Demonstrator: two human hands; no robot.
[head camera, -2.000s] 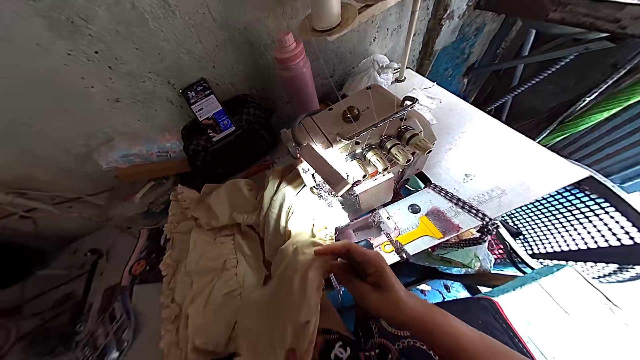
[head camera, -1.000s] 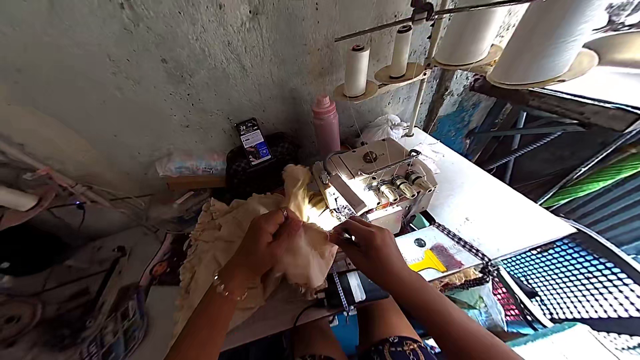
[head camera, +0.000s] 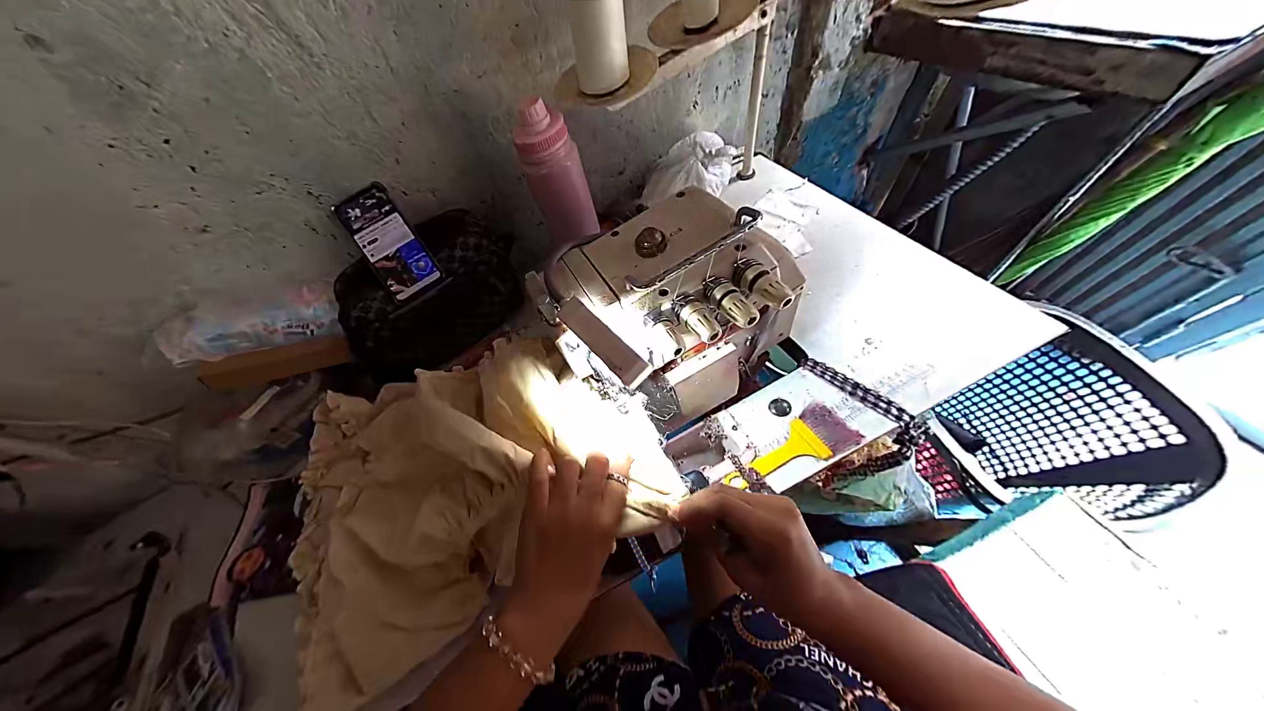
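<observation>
Cream fabric with a ruffled edge lies bunched in front of an overlock sewing machine, some of it lit brightly by the machine's lamp near the presser foot. My left hand, with a ring and a beaded bracelet, rests on the fabric, fingers spread. My right hand pinches the fabric's right edge between thumb and curled fingers. Whether that hand also holds something small is hidden. A yellow-handled brush lies on the white plate right of the needle area. The stitching point is lost in glare.
Behind the machine stand a pink bottle and a thread cone on its stand. A phone leans on a dark bag. A black mesh chair back is at the right. The white tabletop extends behind the machine.
One second ago both hands held the fabric up, gathered before the machine; now it is lower, with my left hand flat on it and my right at its edge. The view has moved closer.
</observation>
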